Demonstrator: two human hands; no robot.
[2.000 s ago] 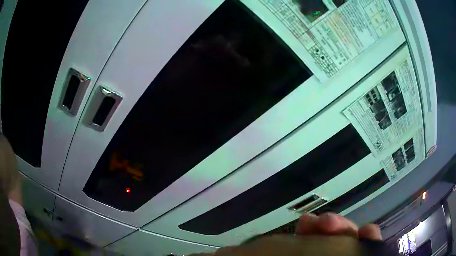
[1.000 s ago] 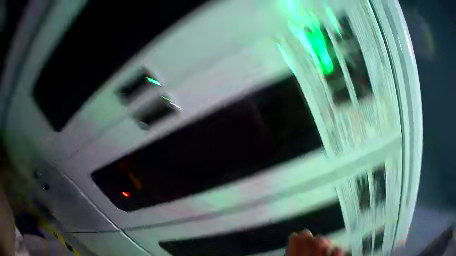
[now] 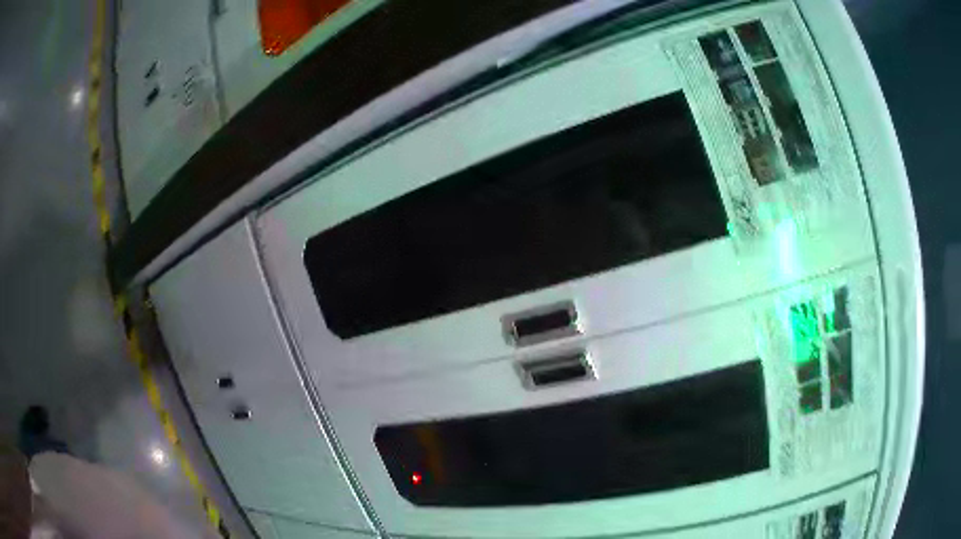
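The machine cabinet doors (image 3: 653, 279) fill most of the tilted head view. They are white-green with long dark windows, and two recessed metal handles (image 3: 544, 323) sit side by side at the centre. A small red light shows in the lower window. Sheets with photos (image 3: 753, 116) are posted near the doors' right end, with a green glare over them. I see neither of my hands clearly. A blurred pale pink shape (image 3: 95, 507), perhaps a sleeve, is cut off at the lower left. I cannot tell whose it is.
Grey glossy floor (image 3: 47, 253) shows at the left, with a black-yellow line (image 3: 148, 368) along the cabinet base. A second cabinet with an orange window (image 3: 295, 21) stands at the upper left, across a dark gap. A small dark shape (image 3: 35, 421) is on the floor.
The view has turned and drawn back, so the doors look smaller and the floor and second cabinet show. The blurred fingers at the bottom edge have gone out of the picture.
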